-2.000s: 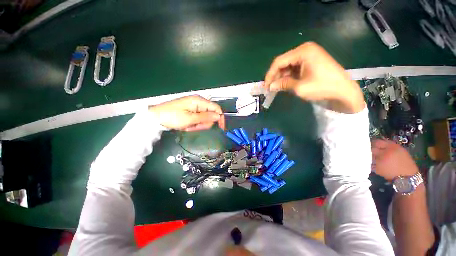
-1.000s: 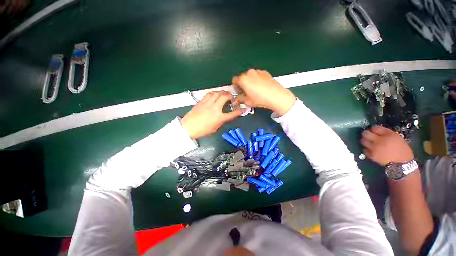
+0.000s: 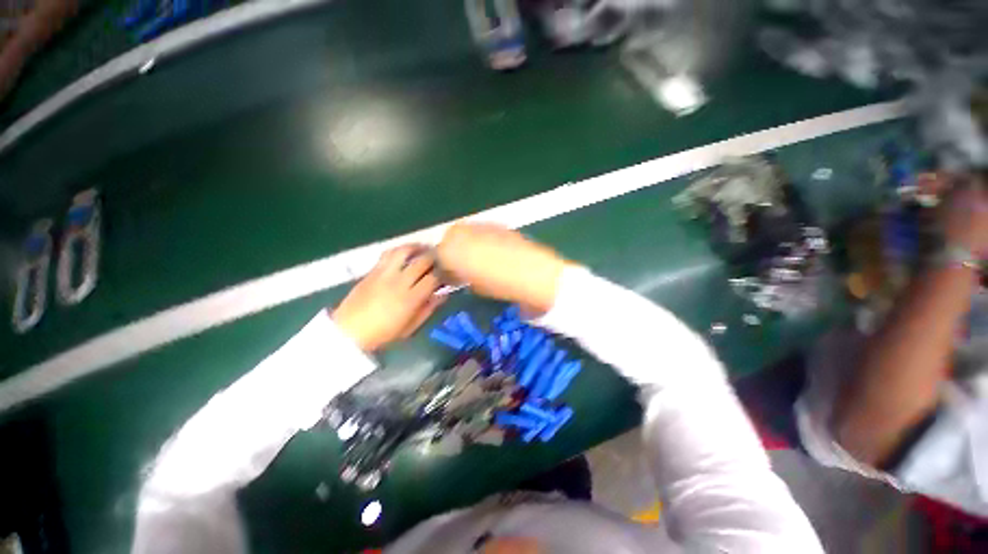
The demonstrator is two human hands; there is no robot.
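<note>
My left hand (image 3: 392,294) and my right hand (image 3: 496,262) meet over the white strip. Their fingers close together on a device housing that they almost wholly hide; only a small pale bit (image 3: 450,289) shows beneath the fingers. Just below lies a pile of blue battery cells (image 3: 547,373), with grey-green circuit boards (image 3: 468,403) and dark lead wires (image 3: 374,417) fanning to the left. The picture is blurred.
Two filled housings (image 3: 79,247) lie at far left beyond the white strip (image 3: 260,290). More housings (image 3: 498,38) lie at the top. A neighbour's component pile (image 3: 748,206) is at right, beside another person's arm (image 3: 905,368). A white round part (image 3: 372,512) lies near my body.
The view has turned and shifted, so the belt slopes more. My right hand has come from the right to join my left at the housing. The neighbour's hand has moved away from its pile.
</note>
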